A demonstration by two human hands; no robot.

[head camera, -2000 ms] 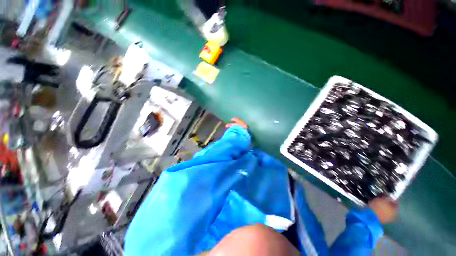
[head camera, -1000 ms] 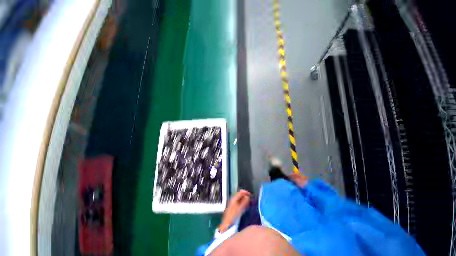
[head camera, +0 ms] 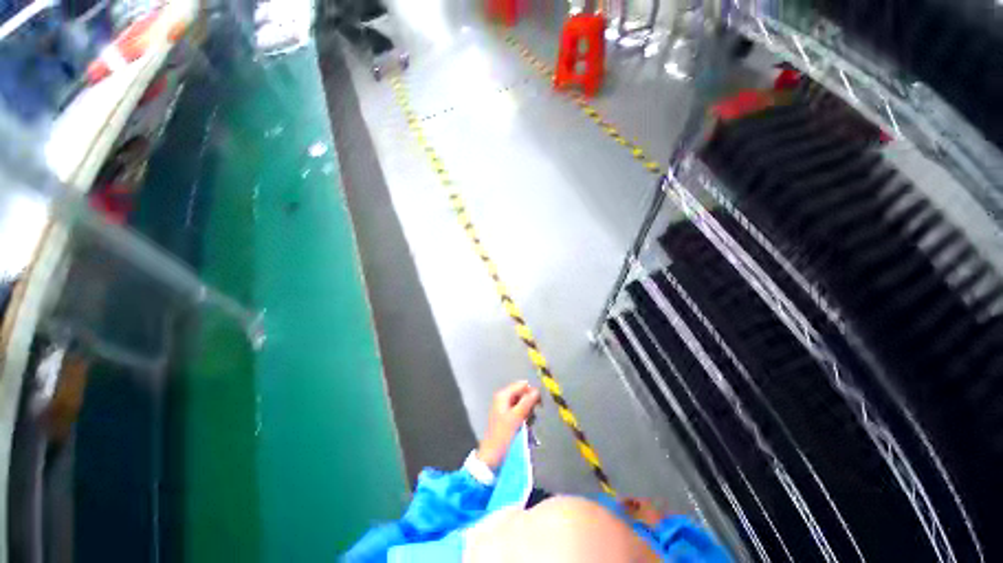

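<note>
My left hand (head camera: 511, 416) is at the lower middle over the floor, between the green bench and the rack. Its fingers are curled near the front edge of the blue smock; whether they hold anything is unclear. My right hand (head camera: 642, 510) is small, blurred and partly cut off by my body and sleeve at the bottom. Nearest on the right is a wire rack (head camera: 759, 308) full of black panels (head camera: 726, 385) standing in close rows.
The green bench (head camera: 313, 385) runs along the left. Yellow-black tape (head camera: 500, 288) crosses the grey floor (head camera: 473, 154). A red-orange plastic stool (head camera: 580, 53) stands farther ahead. Dark wheeled equipment (head camera: 374, 42) is at the upper left.
The view has turned along the aisle. The white clip bin has left the picture, and the rack fills more of the right side. My left hand has moved from beside the bench over the floor.
</note>
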